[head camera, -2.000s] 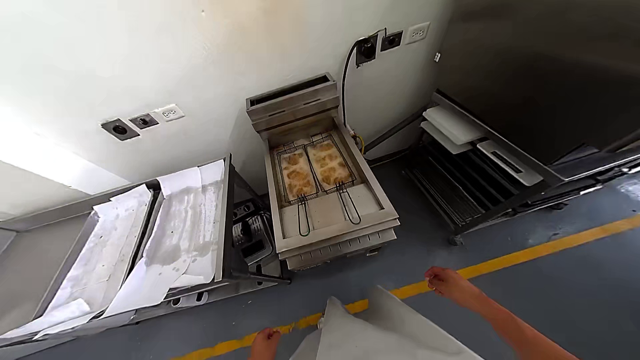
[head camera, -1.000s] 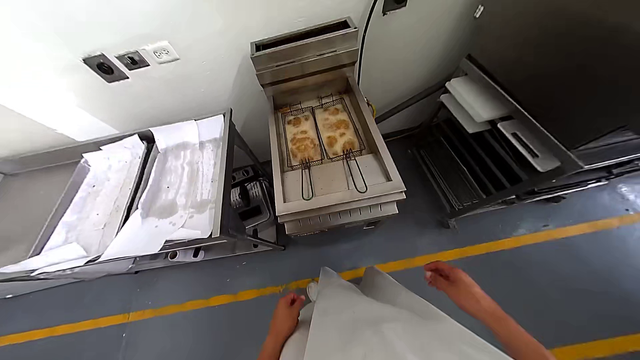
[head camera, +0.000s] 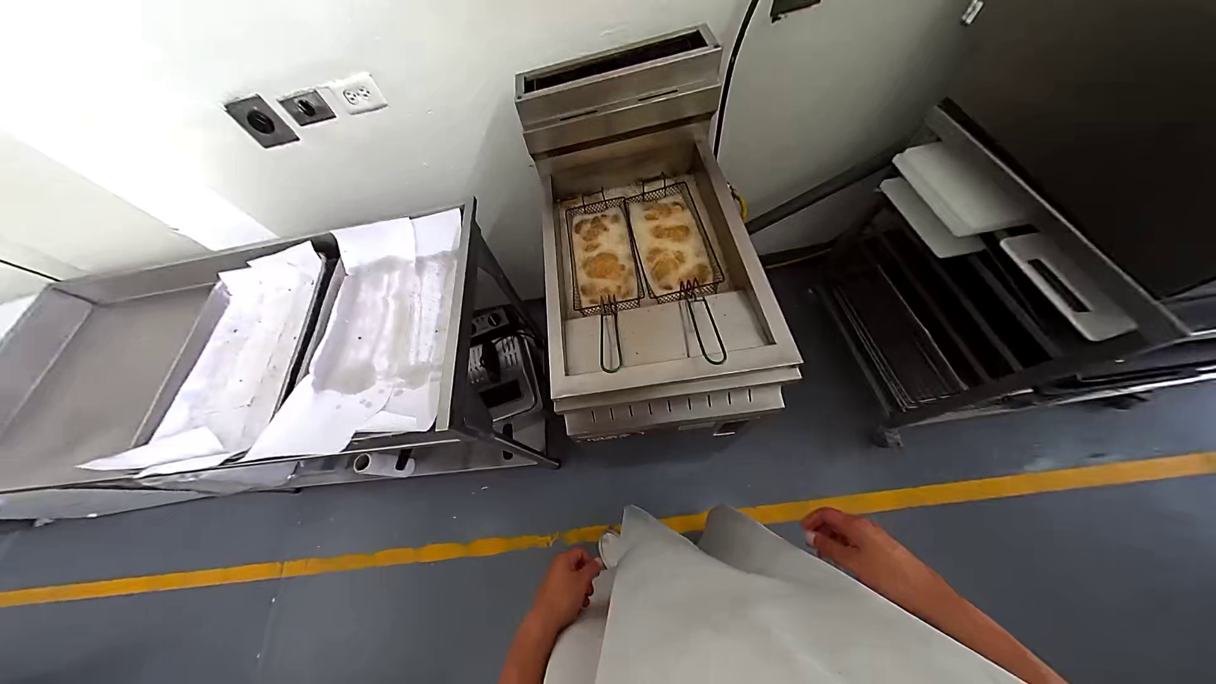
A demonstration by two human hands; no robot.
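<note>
My left hand (head camera: 570, 584) is at the lower middle, its fingers curled beside the edge of a pale apron (head camera: 722, 617); whether it grips the cloth I cannot tell. To the right of the apron, my right hand (head camera: 841, 537) has bent fingers; a small whitish spot shows at its fingertips, too small to name. Ahead stands a steel deep fryer (head camera: 670, 366). Two wire baskets sit side by side in its foaming oil, the left basket (head camera: 605, 256) and the right basket (head camera: 673, 242), each with browned pieces of food. Their handles point toward me. Neither hand touches the fryer.
Left of the fryer, a steel table (head camera: 104, 351) bears trays lined with stained white paper (head camera: 380, 323). An appliance (head camera: 503, 375) lies low beside it. On the right, a dark wheeled rack (head camera: 912, 332) holds white cutting boards (head camera: 1069, 285). A yellow line (head camera: 427, 551) crosses the grey floor.
The view has shifted, and the fryer shows nearer. Both hands remain low beside the apron. The baskets stay in the oil.
</note>
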